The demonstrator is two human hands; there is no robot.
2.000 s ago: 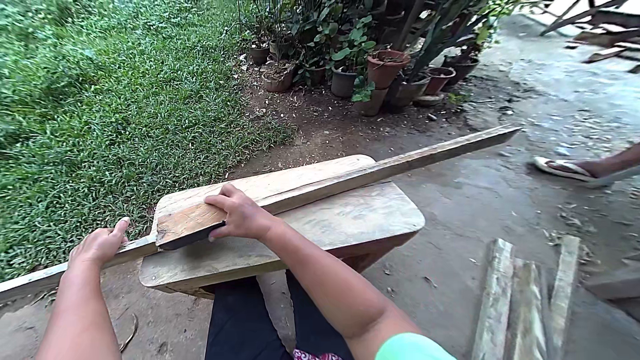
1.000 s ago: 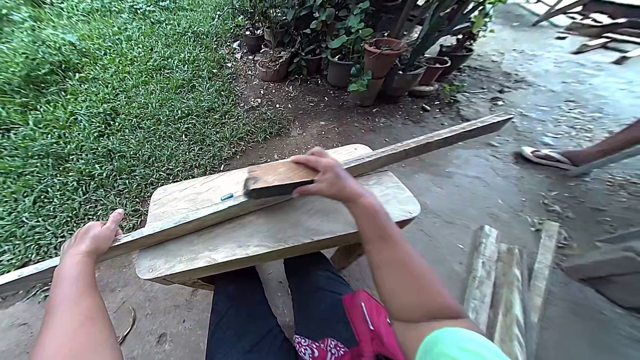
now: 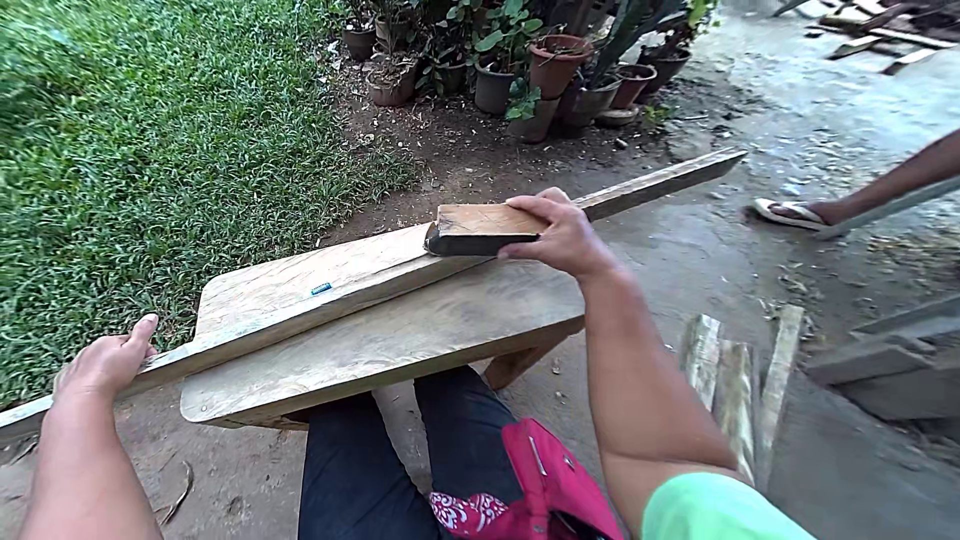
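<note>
A long wooden batten lies slantwise across a small wooden table with rounded corners, its ends reaching past both sides. At the left, my left hand grips the batten beyond the table's edge, thumb raised. My right hand is closed around a wooden block with a dark underside, which rests on the batten near the table's far right corner. The underside's material cannot be made out. A small blue-green object sits by the batten, left of the block.
Several loose boards lie on the ground at the right, near grey concrete blocks. A person's sandalled foot is at the right. Potted plants stand beyond the table. A pink bag is at my lap.
My right hand and the block have moved to the right along the batten, away from my left hand. The small blue-green object, under or behind the block at first, has come into sight.
</note>
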